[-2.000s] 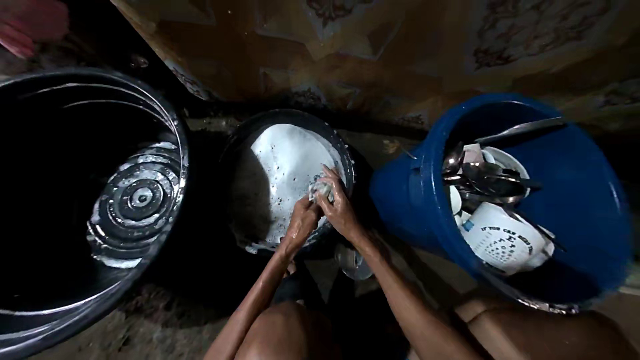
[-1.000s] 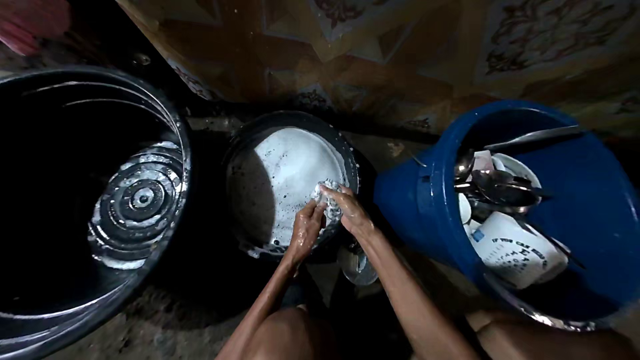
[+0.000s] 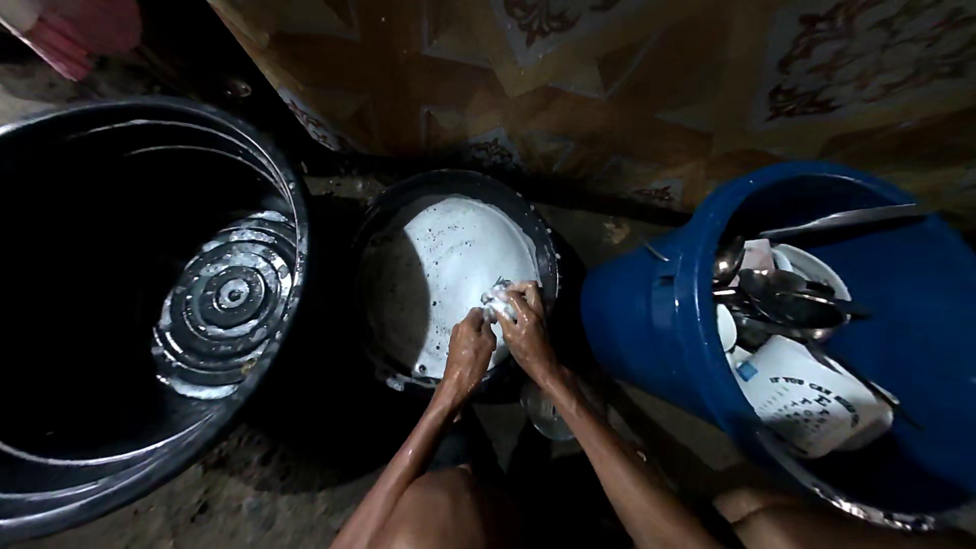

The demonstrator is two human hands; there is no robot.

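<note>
Both my hands meet over the right part of a round dark basin (image 3: pixel 553 263) that holds water with white suds (image 3: pixel 461 244). My right hand (image 3: pixel 526 328) is closed around a small foamy item (image 3: pixel 499 297), perhaps a scrubber, with metal-like strands showing in the lather. My left hand (image 3: pixel 470 347) touches the lower left side of that item with bent fingertips; whether it grips a part of it is hidden. Both hands are wet. Under my right forearm a clear rounded vessel (image 3: pixel 545 412) stands by the basin.
A large black tub (image 3: pixel 301 229) with ridged, wet inner rings is at the left. At the right, a tilted blue bucket (image 3: pixel 690 305) holds spoons, a ladle (image 3: pixel 793 297), a long blade (image 3: pixel 846 219) and a white printed cup (image 3: pixel 808 396). A patterned sheet (image 3: pixel 595 99) hangs behind.
My hands stay together over the suds with the foamy item between them; their fingers have shifted around it. The suds have changed outline a little.
</note>
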